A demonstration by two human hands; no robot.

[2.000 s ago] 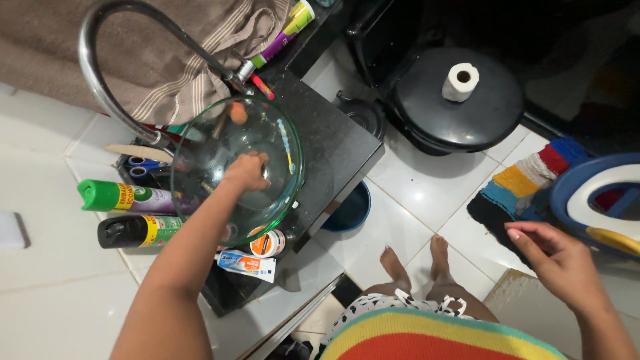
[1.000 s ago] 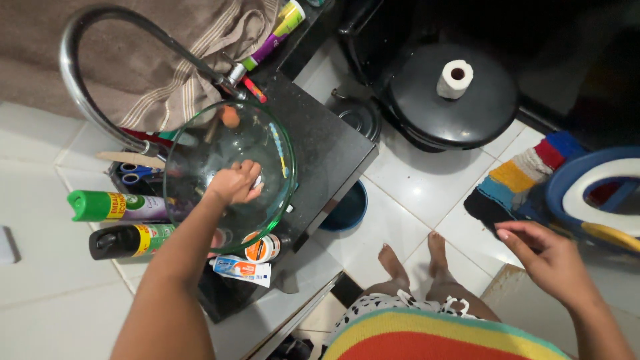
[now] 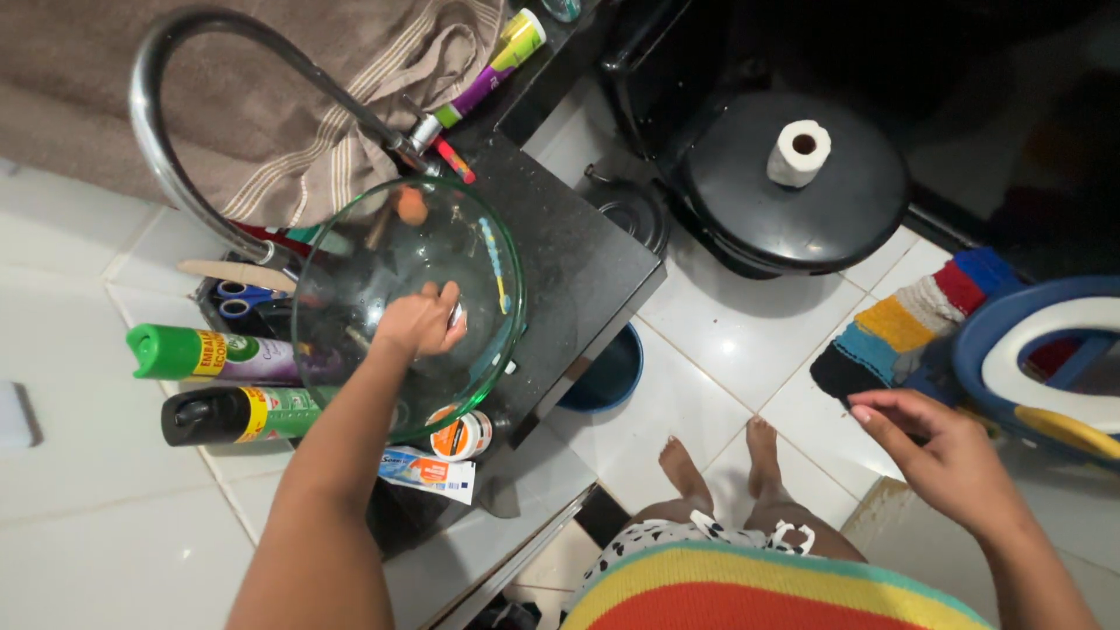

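My left hand (image 3: 422, 322) is inside the clear glass basin (image 3: 518, 328), its fingers curled around a small white item (image 3: 455, 315) that mostly hides in the grip. Near it in the basin lie a blue and yellow toothbrush (image 3: 495, 262) and a round orange-brown item (image 3: 411, 206). Over the floor at the right, my right hand (image 3: 910, 437) hangs with thumb and forefinger close together. Something tiny and dark shows at those fingertips; what it is cannot be told. A curved metal faucet (image 3: 157, 131) arches beside the basin.
Aerosol cans (image 3: 236, 354), blue-handled scissors (image 3: 241, 299), a toothpaste tube (image 3: 429, 472) and a round jar (image 3: 462, 435) crowd around the basin. A paper roll (image 3: 799, 154) stands on the black toilet lid (image 3: 787, 210). A blue bucket (image 3: 612, 372), striped mat (image 3: 901, 324) and child's toilet seat (image 3: 1050, 350) are at floor level.
My left hand has shifted a little within the basin, its fingers still curled. My right hand stays over the floor at the right.
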